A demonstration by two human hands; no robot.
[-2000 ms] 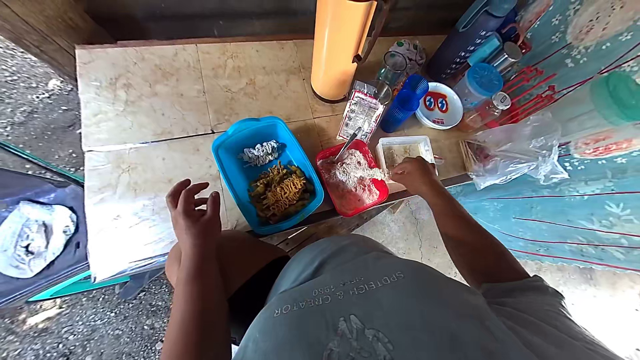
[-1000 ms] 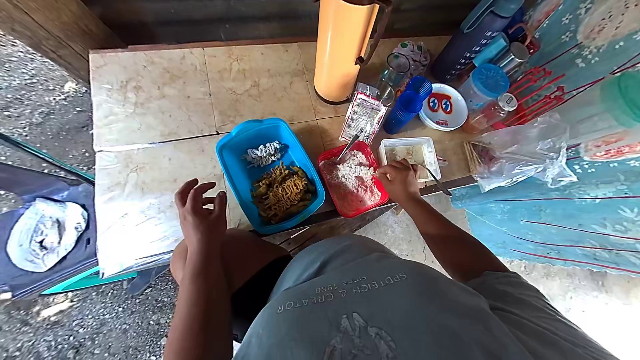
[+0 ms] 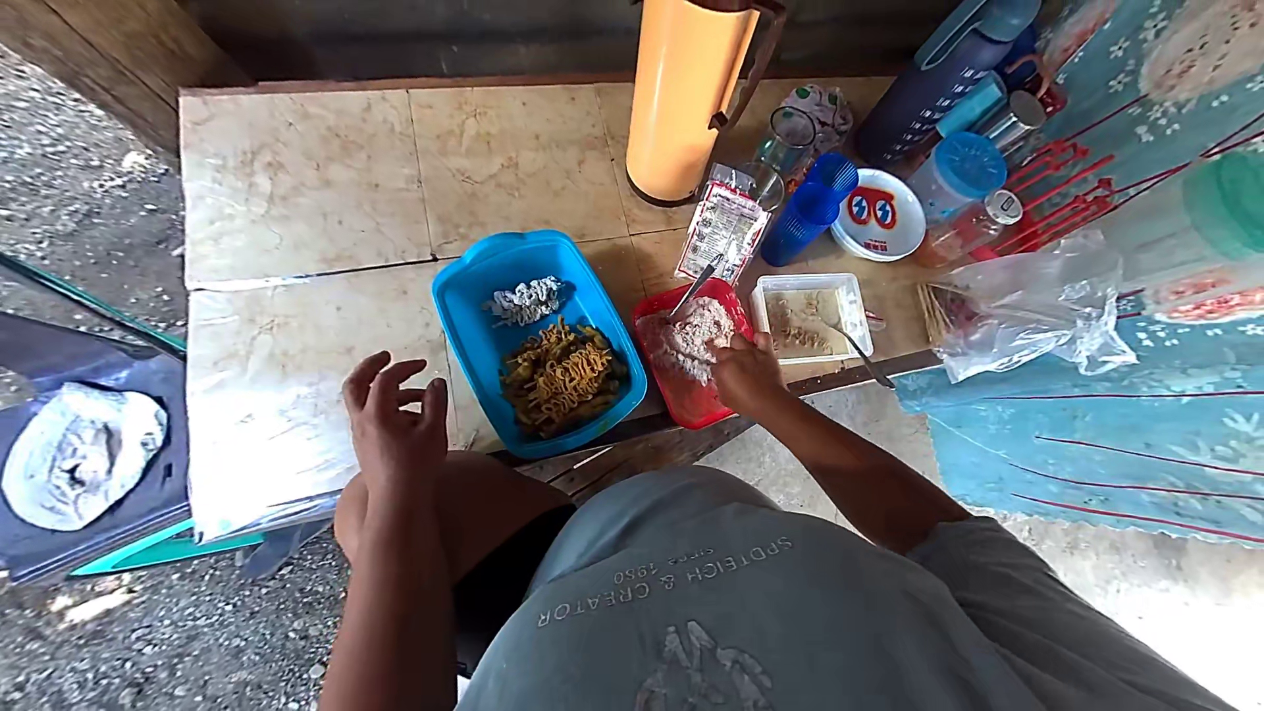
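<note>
My right hand (image 3: 748,373) reaches into a red plastic container (image 3: 698,413) of white flour (image 3: 703,336), its fingertips in the flour; whether they hold a piece cannot be seen. A metal spoon (image 3: 697,286) leans in that container. My left hand (image 3: 397,410) is raised with fingers apart and holds nothing, left of a blue plastic basin (image 3: 457,296). In the basin lie coiled, noodle-like brownish pieces (image 3: 568,375) and, apart from them, several flour-coated ones (image 3: 528,300). Right of the red container stands a white rectangular tub (image 3: 857,296) with pale liquid and a utensil (image 3: 869,363) leaning out.
Behind the containers are an orange vacuum flask (image 3: 686,99), a printed packet (image 3: 724,232), blue plastic cups (image 3: 810,209) and a white bowl (image 3: 879,215). Farther right lie a clear plastic bag (image 3: 1037,306), jars and a dark bottle (image 3: 933,89). The tabletop (image 3: 306,188) has a wooden front edge.
My right hand has moved left from the white tub into the red container of flour. The utensil in the tub now leans over its right rim. My left hand stays raised.
</note>
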